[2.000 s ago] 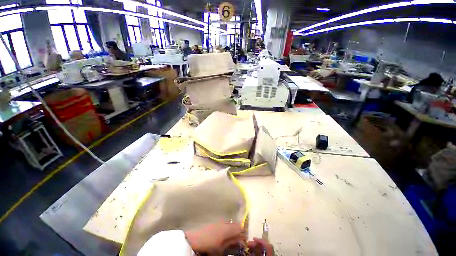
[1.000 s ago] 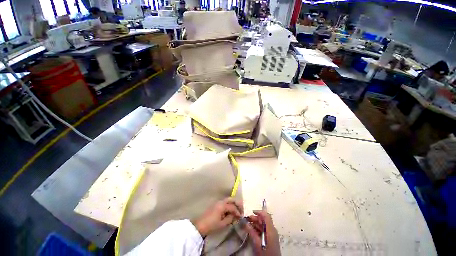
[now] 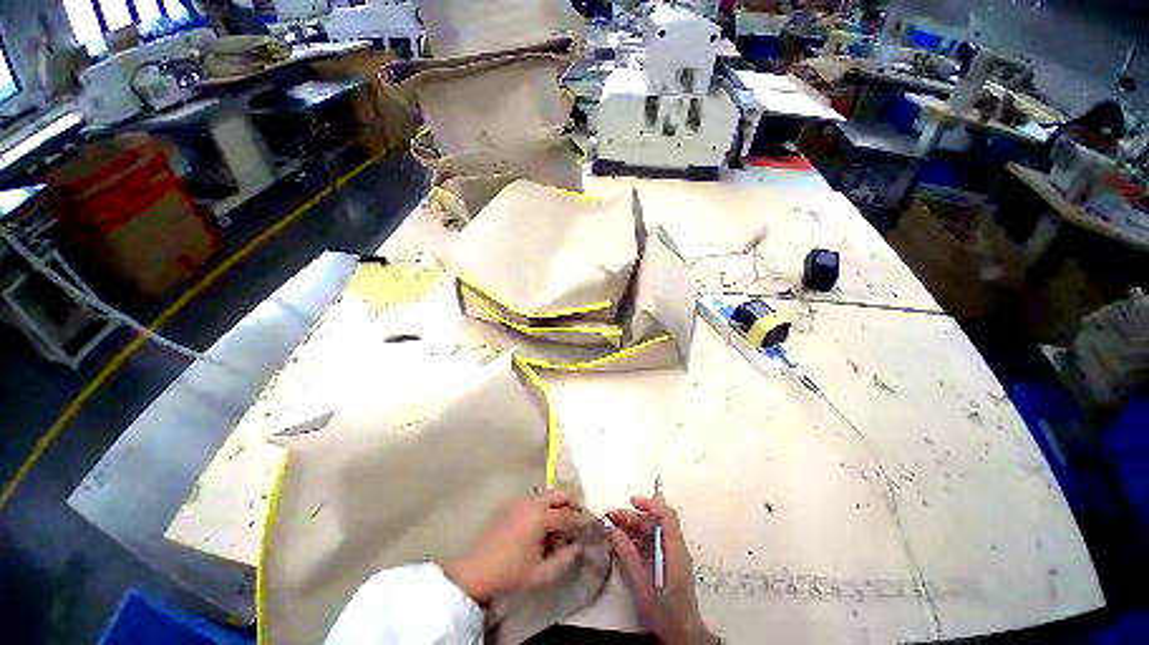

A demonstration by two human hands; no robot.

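A large limp beige bag (image 3: 403,473) with yellow-bound edges lies on the pale table in front of me. My left hand (image 3: 523,548), in a white sleeve, grips the bag's near right corner with its fingertips. My right hand (image 3: 653,561) is close beside it, fingertips at the same corner. A slim silver-white pen-like tool (image 3: 658,554) lies upright along my right hand, held between its fingers. The small spot between my fingertips is too blurred to tell.
Folded beige bags (image 3: 548,252) stand mid-table, with a tall bag stack (image 3: 491,107) behind. A power strip (image 3: 743,338) with a black adapter lies right of them; a second black adapter (image 3: 822,268) is beyond. A thin cord trails toward the near edge. A blue bin (image 3: 170,624) is at lower left.
The view has tilted down and shifted since the first frame. My hands have come fully into view and stay close together at the bag's corner. The cord at right shows more clearly.
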